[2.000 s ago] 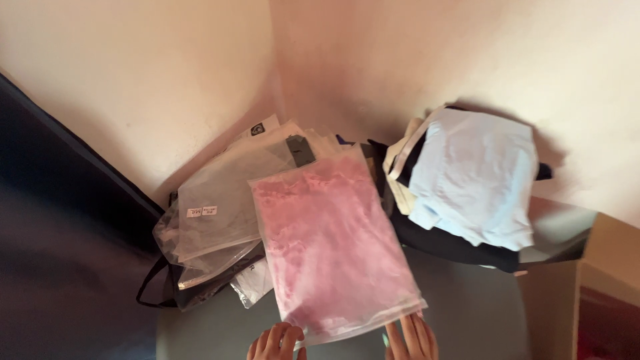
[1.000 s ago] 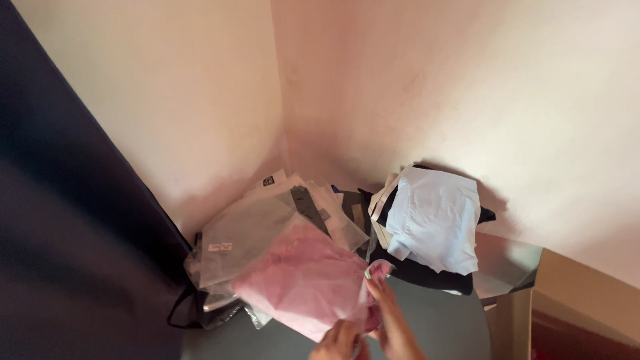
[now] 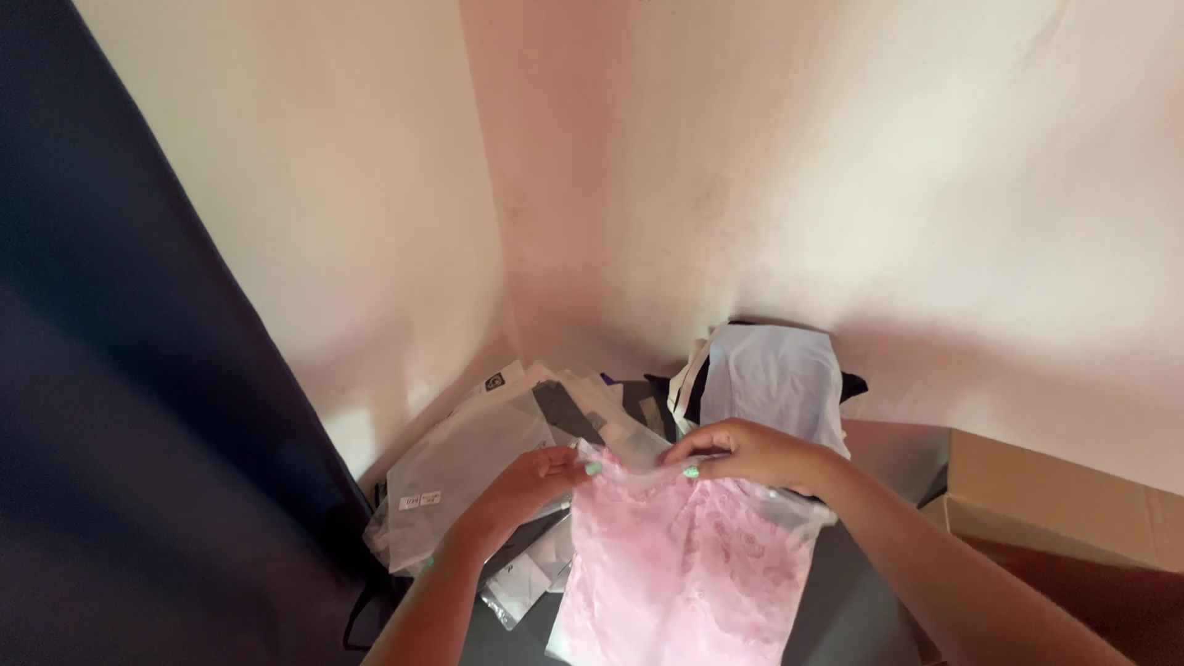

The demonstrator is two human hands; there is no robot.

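A clear plastic bag with pink lace-like fabric inside (image 3: 684, 564) hangs between my hands over the grey tabletop. My left hand (image 3: 546, 476) pinches its upper left corner between thumb and fingers. Along the same top edge, farther right, my right hand (image 3: 740, 458) grips the plastic with the thumb in front. Behind my left hand lies a pile of clear plastic bags (image 3: 453, 462), one with a small white label bearing writing. A folded light blue cloth (image 3: 772, 379) tops a stack of garments just behind my right hand.
An open cardboard box (image 3: 1054, 499) stands at the right, beside the grey table (image 3: 851, 592). A dark blue curtain (image 3: 139, 370) hangs at the left. Two pale walls (image 3: 740, 185) meet in a corner behind the piles. A black strap (image 3: 356, 615) hangs at the table's left edge.
The pink bag lay on the table two seconds ago, with both hands at its near edge. It has been turned, and my hands now hold its far edge. The view has tilted up.
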